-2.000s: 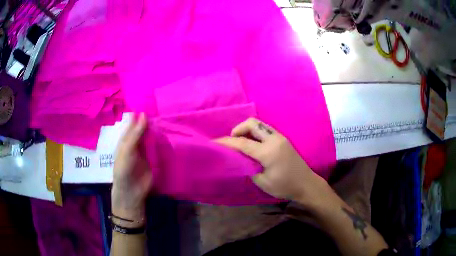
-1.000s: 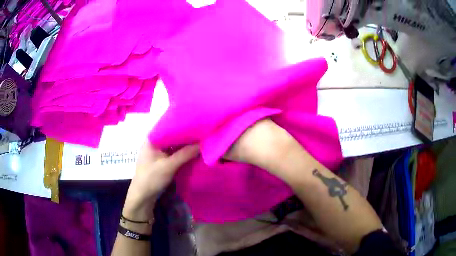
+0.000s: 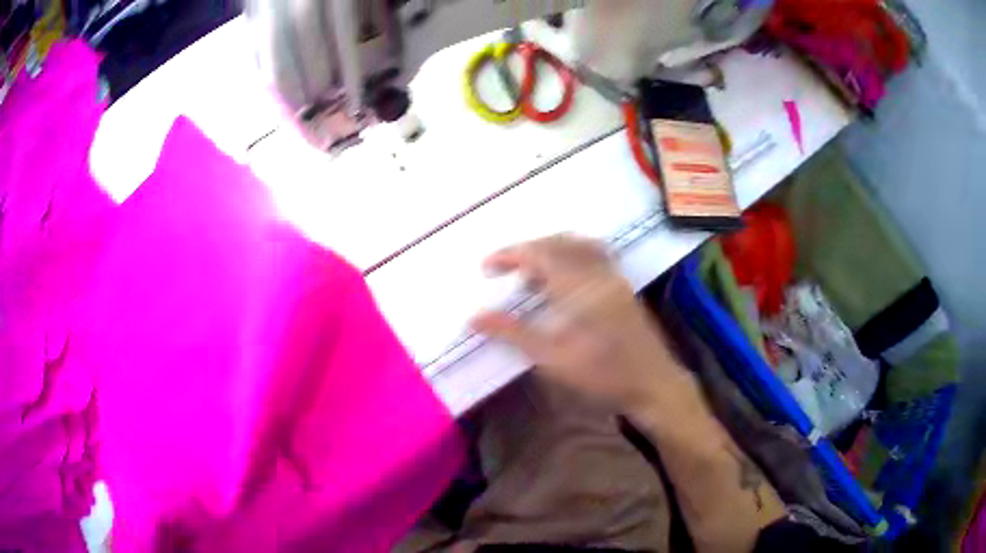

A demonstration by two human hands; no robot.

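A large magenta garment panel (image 3: pixel 249 356) covers the left of the table and hangs over its front edge. My right hand (image 3: pixel 568 313) is blurred, empty, with fingers apart, over the table edge to the right of the panel. My left hand is not in view. Fabric scissors with one yellow and one red handle (image 3: pixel 547 82) lie behind my right hand. A smartphone (image 3: pixel 692 162) with a lit orange and white screen lies on a second pair of scissors (image 3: pixel 638 140), which it partly hides.
The sewing machine (image 3: pixel 335 65) stands at the back. More magenta cut pieces (image 3: pixel 38 324) lie at far left. A blue-edged basket (image 3: pixel 757 394) with cloth and clear plastic is below the table at right. Red cloth (image 3: pixel 843 43) lies at the back right corner.
The view has swung right. My right hand has let go of the panel and moved off it, opening. My left hand has gone out of view.
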